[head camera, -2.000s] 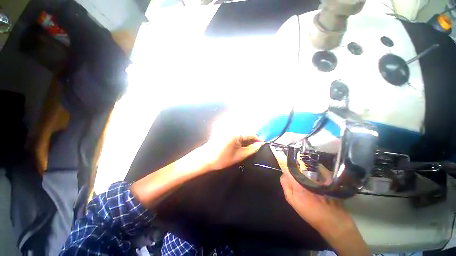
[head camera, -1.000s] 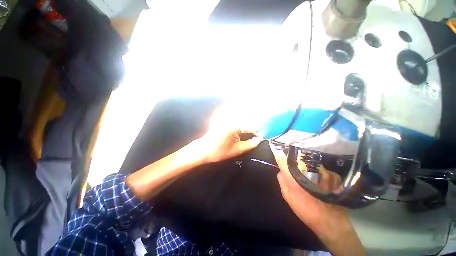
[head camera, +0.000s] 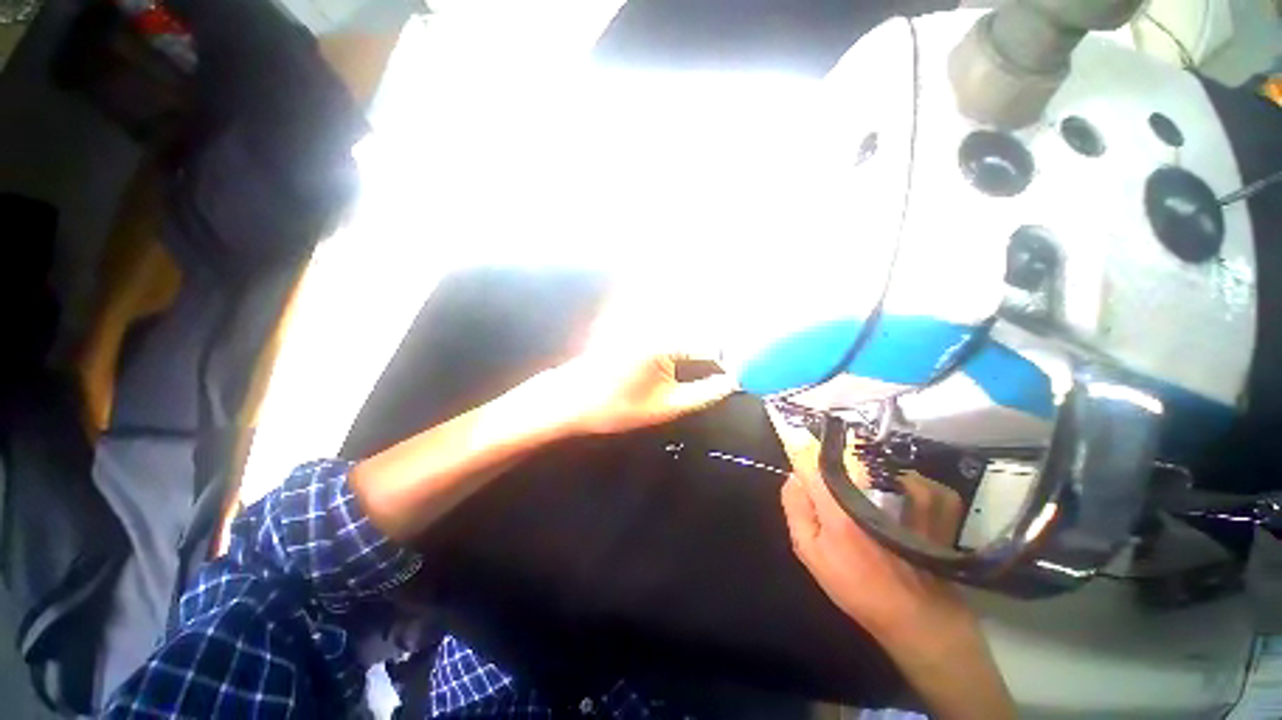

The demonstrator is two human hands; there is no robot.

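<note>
A black garment panel (head camera: 562,535) lies on the machine bed and towards my lap. My left hand (head camera: 633,391) has thumb and finger together at the cloth, just left of the needle area; glare washes out part of it. My right hand (head camera: 844,542) is at the cloth right of it, fingertips near the needle, partly behind the shiny curved metal loop (head camera: 1083,478). A thin pale metal spike (head camera: 745,461) sticks out left from my right hand. A tiny light thread mark (head camera: 675,450) shows on the cloth. The needle point is hidden.
The white sewing machine head (head camera: 956,239) with blue stripe and black dials fills the upper right. Dark and grey garment pieces (head camera: 183,352) are heaped at the left over a yellow-brown edge. Strong glare covers the upper middle.
The machine head shifts right in the view. Both hands keep nearly the same place at the cloth; my left forearm has moved slightly up and left.
</note>
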